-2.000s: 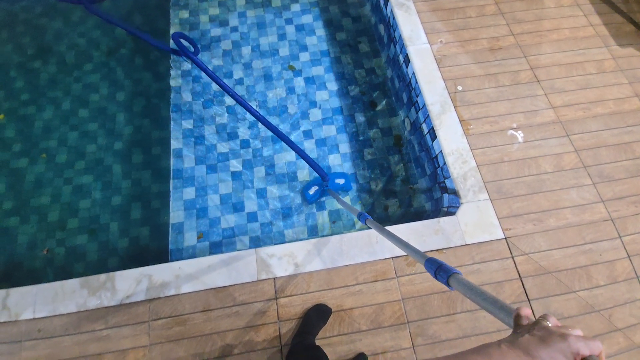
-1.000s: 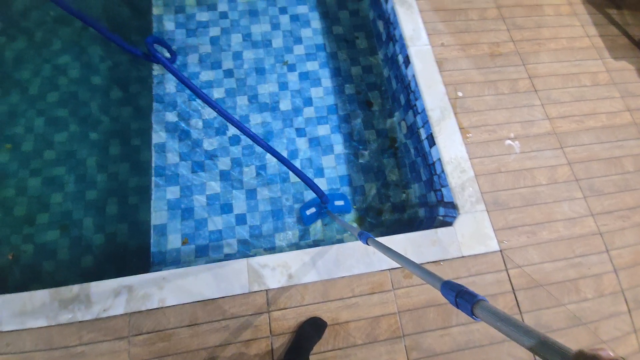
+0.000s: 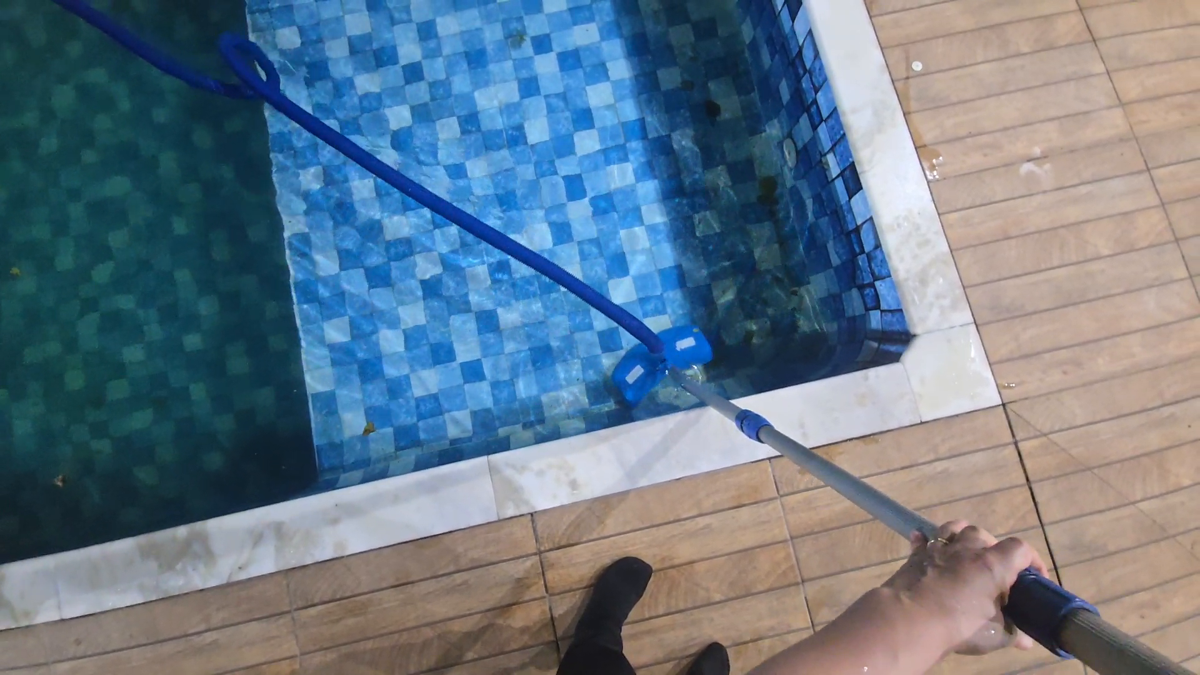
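My left hand [image 3: 975, 586] is closed around a grey telescopic pole [image 3: 844, 480] at the lower right, just above a dark blue locking collar. The pole slopes up and left over the pool edge, with a smaller blue collar partway along. At its far end is a blue pool vacuum head [image 3: 664, 360] with two lobes, at the water near the pool's near corner. A blue corrugated hose [image 3: 469, 223] runs from the head toward the upper left and bends in a loop. My right hand is outside the view.
Pale stone coping [image 3: 637, 455] borders the pool, which has a blue-tiled shallow part [image 3: 450, 309] and a darker green part [image 3: 141, 281] on the left. Dark-covered feet [image 3: 619, 586] stand on the wood-look tiled deck [image 3: 431, 595]. Small leaves and dark spots show in the water.
My left hand, almost wholly out of view a second ago, is back in view, gripping the pole just above the lower collar. The vacuum head stays near the same corner.
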